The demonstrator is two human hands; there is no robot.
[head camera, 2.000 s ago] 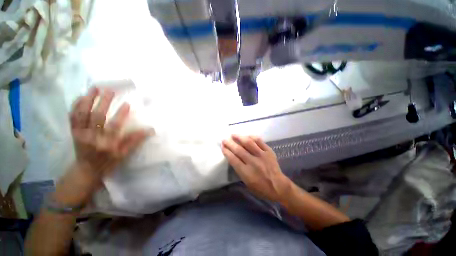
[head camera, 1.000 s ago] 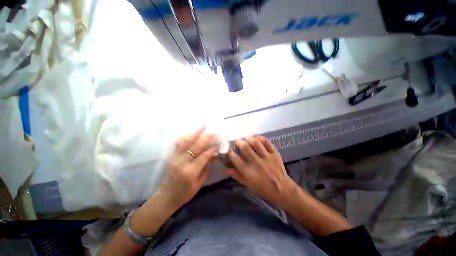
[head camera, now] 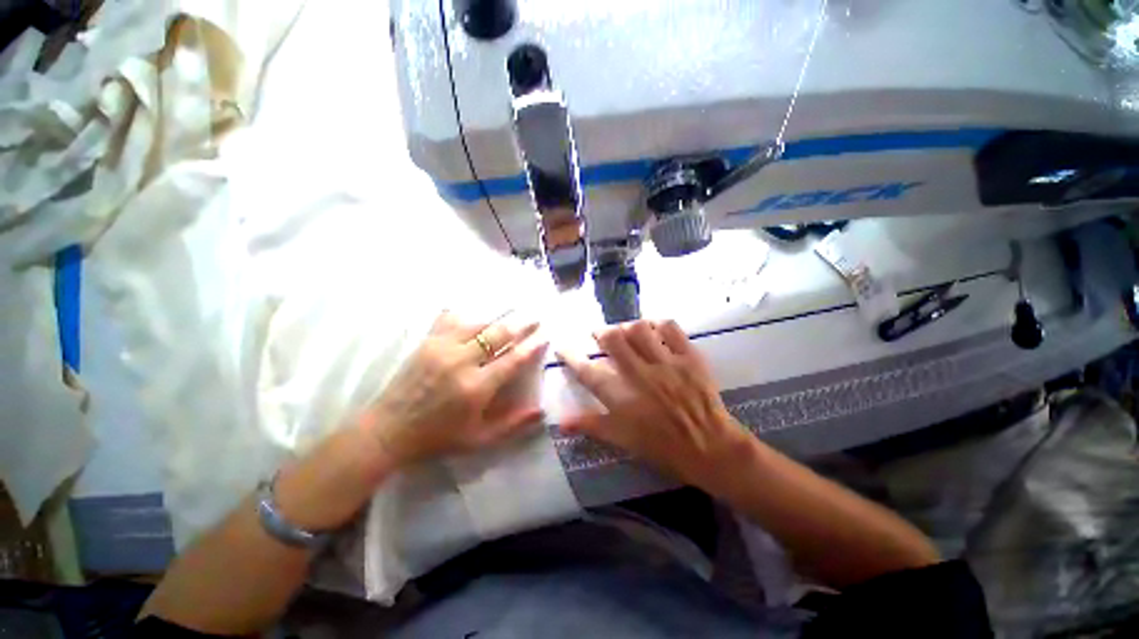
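Cream-white cloth (head camera: 319,293) lies on the machine table, glaring white near the lamp. A flap hangs over the front edge. My left hand (head camera: 456,385) lies flat on the cloth with its fingers spread towards the needle area. My right hand (head camera: 656,393) lies palm down just right of it, in front of the presser foot area, its thumb and index finger apart at the cloth's right edge. Neither hand visibly pinches the cloth. The white sewing machine head (head camera: 749,87) stands above; glare hides the needle and the stitching point.
Crumpled cream cloth pieces (head camera: 88,137) lie at the upper left. A blue strip (head camera: 69,306) shows at the left. Thread snips (head camera: 922,312), a pale tag (head camera: 859,281) and partly hidden scissors (head camera: 806,231) lie right of the needle. A printed scale (head camera: 862,390) runs along the grey front edge.
My left hand has come from the far left to beside my right hand at the cloth's edge. A cloth flap now hangs at the front edge. The camera view has shifted.
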